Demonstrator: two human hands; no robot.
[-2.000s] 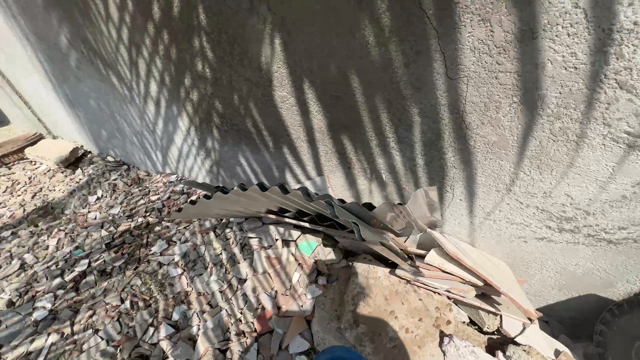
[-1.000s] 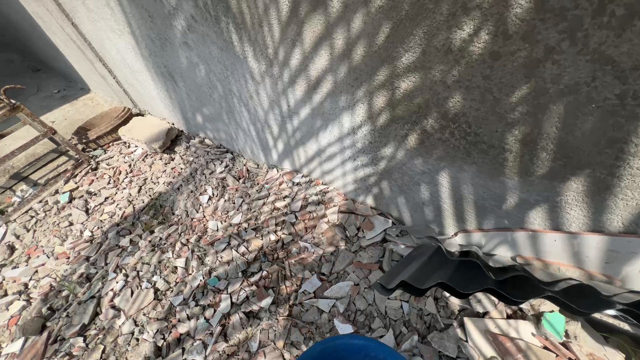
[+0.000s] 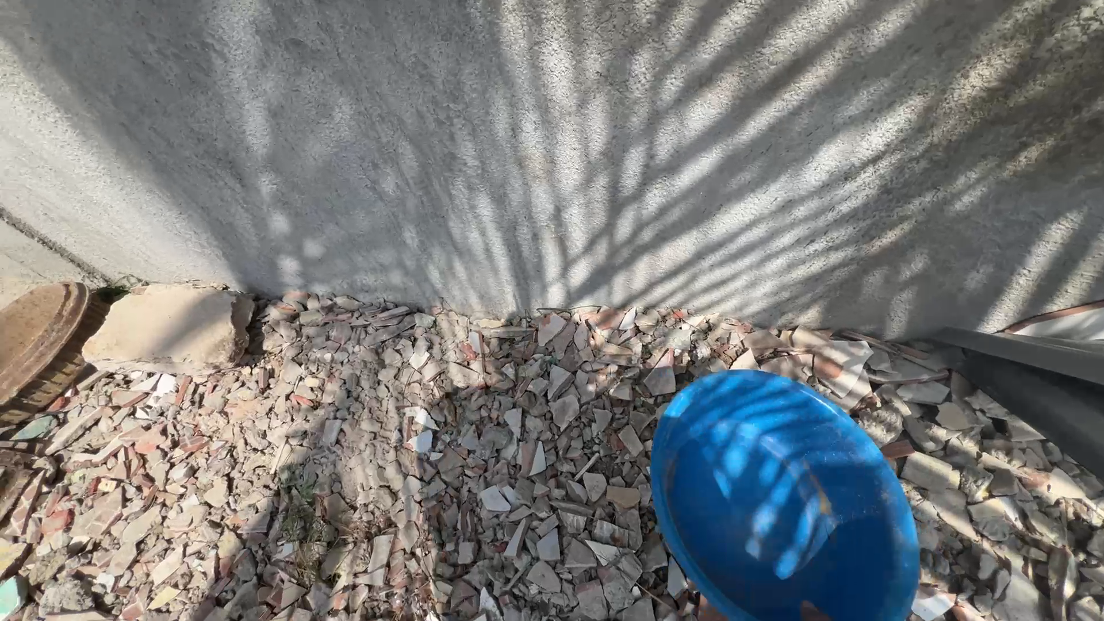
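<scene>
A round blue plastic basin (image 3: 776, 509) is tilted, its open side facing me, low in the right half of the head view. Inside it I see only patches of sunlight and shadow and some light marks. At the bottom edge of the view, fingertips that look like those of my right hand (image 3: 806, 611) hold the basin's lower rim; the rest of that hand is cut off. My left hand is out of view. Behind and around the basin lie broken tile and stone pieces (image 3: 543, 483).
A rough grey wall (image 3: 517, 155) with palm-like shadows rises behind the rubble. A pale stone block (image 3: 172, 328) and a round brown ridged object (image 3: 39, 345) stand at the left. Dark corrugated sheeting (image 3: 1035, 388) juts in from the right.
The basin, only a blue sliver at the bottom edge before, has risen into view and shows its inside. The view has swung left along the wall.
</scene>
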